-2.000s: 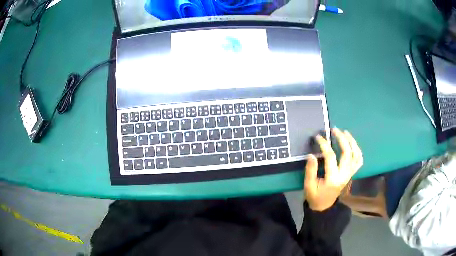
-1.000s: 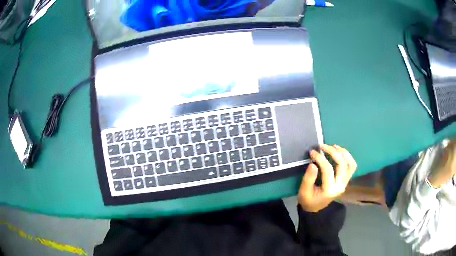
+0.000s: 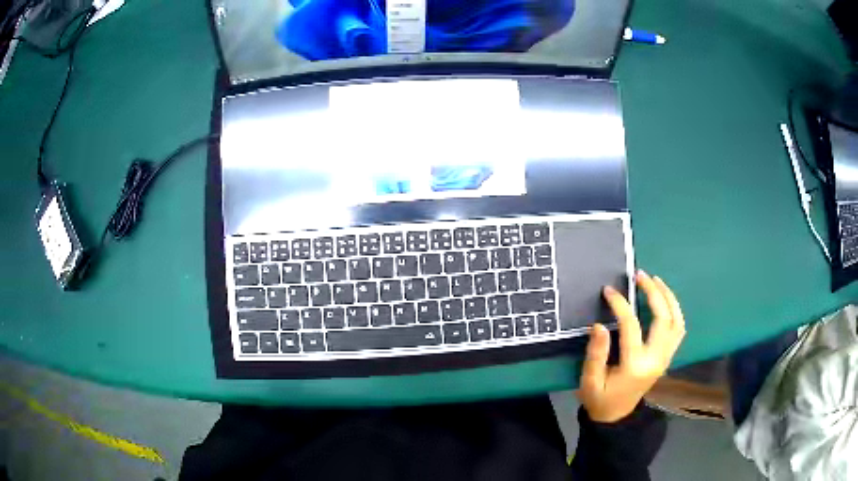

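Observation:
The dual-screen laptop lies open on a black mat (image 3: 226,368). Its main display (image 3: 508,28) shows a blue swirl desktop with a narrow pale menu and is cut off by the top edge. The second screen (image 3: 423,131) glares white, with small blue pictures low in its window. The keyboard (image 3: 395,291) is below it. My right hand (image 3: 635,352) is at the touchpad (image 3: 591,263), index fingertip on its lower right part, other fingers spread past the laptop's right edge, holding nothing. My left hand is not in view.
A power adapter (image 3: 58,235) and coiled cable (image 3: 130,197) lie left on the green bench (image 3: 715,188). A blue and white pen (image 3: 644,37) is at upper right. A slim white bar (image 3: 795,164) lies near another laptop (image 3: 847,202). A person's pale sleeve (image 3: 809,404) shows at lower right.
The main display now shows a pale menu, and small pictures appear on the second screen. My right index finger has moved further onto the touchpad. The camera view has shifted.

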